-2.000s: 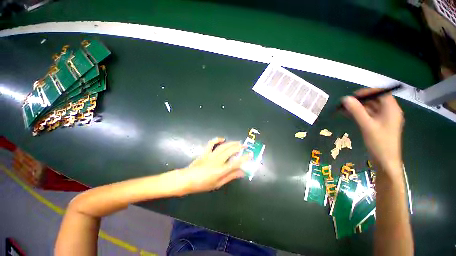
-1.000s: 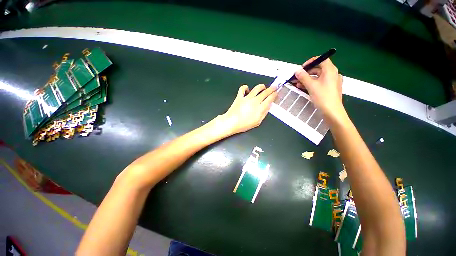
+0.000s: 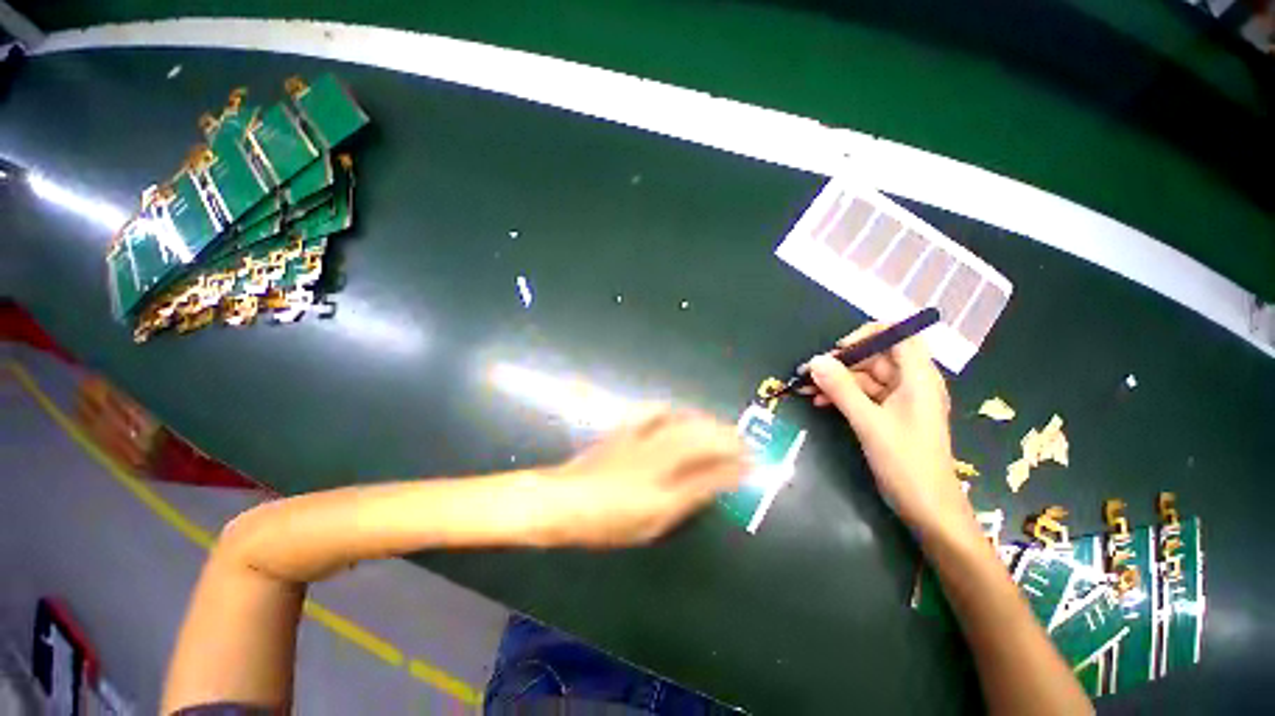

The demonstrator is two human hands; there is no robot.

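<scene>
One circuit board [image 3: 766, 469] lies on the bench in front of me, its gold flex tail pointing away from me. My right hand [image 3: 878, 399] holds black tweezers [image 3: 881, 344], their tip at the board's flex tail. My left hand [image 3: 650, 478] is blurred at the board's left edge; whether its fingers touch or hold the board cannot be told. The adhesive sheet [image 3: 895, 266], white with a row of grey-beige rectangles, lies beyond my right hand. Any piece at the tweezer tip is too small to see.
A fanned board stack [image 3: 231, 189] lies at the left. Overlapping boards [image 3: 1091, 595] lie at the right, partly behind my right forearm. Cream backing scraps [image 3: 1038, 450] lie beyond them. A white rail [image 3: 587, 98] edges the bench. Small white bits are scattered.
Both hands have moved from the adhesive sheet to the lone board. The tweezers' tip has come from the sheet to the flex tail. The camera view has shifted.
</scene>
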